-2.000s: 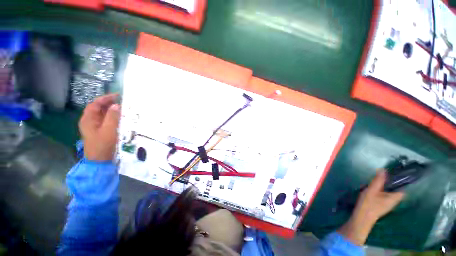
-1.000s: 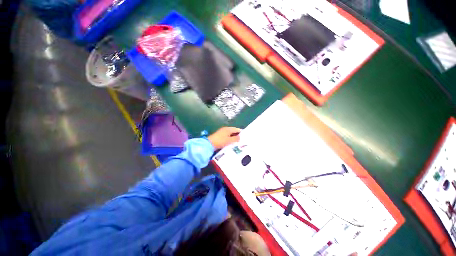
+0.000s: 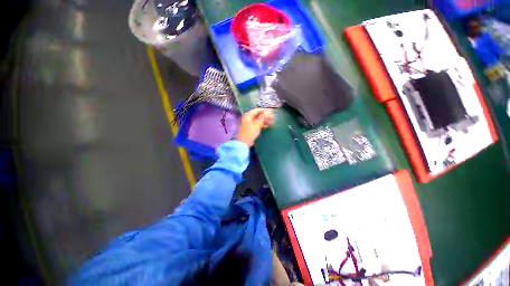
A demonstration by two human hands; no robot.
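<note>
My left hand [image 3: 255,124] is over the bench's near edge, just below a clear bag of silver bits [image 3: 269,94]. Its fingers are blurred, and I cannot tell if they hold anything. My right hand is out of the picture. A stack of matte dark sheets [image 3: 316,86] lies right of the hand. Two clear squares of silver specks [image 3: 325,148] lie side by side below the sheets. The white panel [image 3: 369,218] lies on an orange-red foam pad [image 3: 416,223] at the lower right, cut off by the frame. Red and black wires [image 3: 349,260] lie on it.
A blue tray [image 3: 226,53] holds a red round thing and clear plastic. A blue bin [image 3: 209,131] with a purple bottom and a bundle of thin strands sits below the bench edge. A whitish container [image 3: 173,36] stands behind. Another panel [image 3: 433,56] with a black sheet lies at right.
The view has swung left. My left hand has left the white panel's corner and moved towards the clear bag and blue bin. My right hand, seen two seconds ago by a black thing, is gone from view.
</note>
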